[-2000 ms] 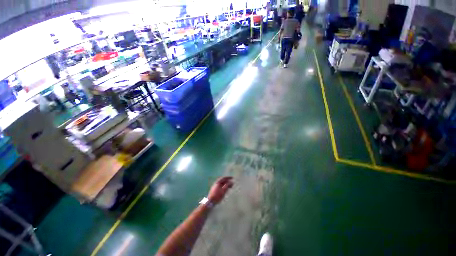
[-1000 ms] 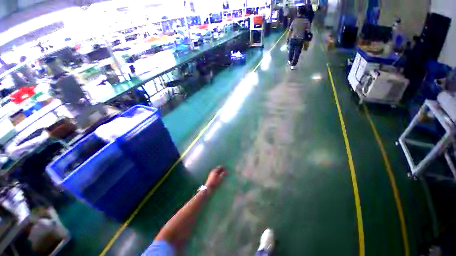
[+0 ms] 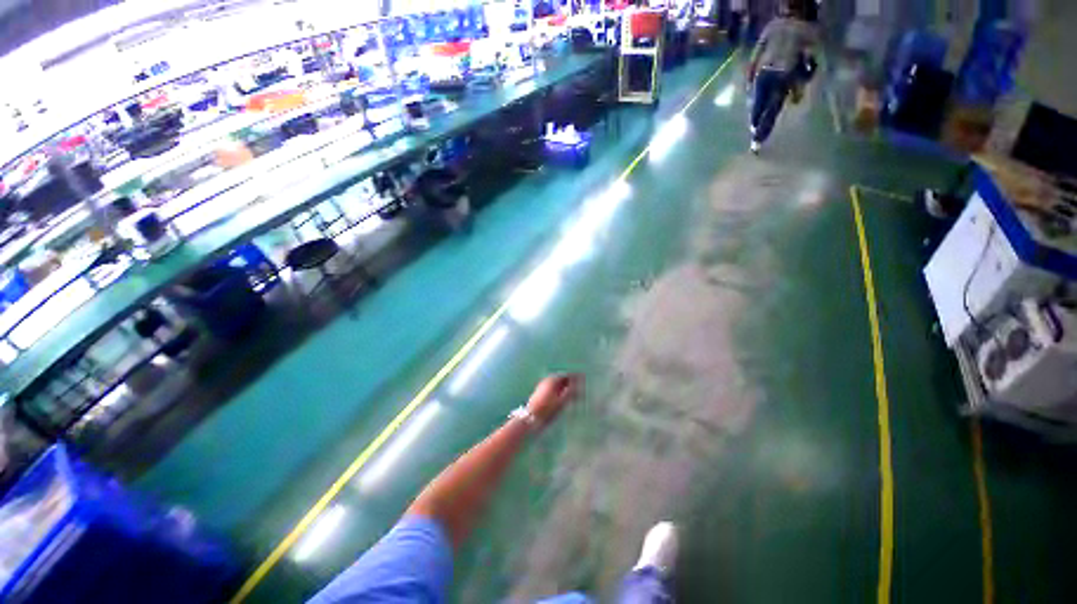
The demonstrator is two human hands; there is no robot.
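Observation:
My left hand (image 3: pixel 553 396) is stretched out over the walkway at the lower middle, with a light band on the wrist and a light blue sleeve. It is small and blurred, its fingers look loosely curled, and no held object shows. My right hand is not in view. Nearest on the left, a blue plastic tote (image 3: pixel 89 543) stands on the floor, cut off by the lower left edge. One white shoe of mine shows at the bottom.
A long green-topped workbench (image 3: pixel 278 210) runs along the left, with stools below it. A small blue crate (image 3: pixel 567 144) stands beside the bench. A person (image 3: pixel 779 71) is ahead on the walkway. A white cart (image 3: pixel 1004 283) stands at the right. Yellow floor lines edge the walkway.
The view has moved forward. The blue totes have slid down to the lower left edge, and the white cart at the right is nearer. The person ahead has shifted right in the picture.

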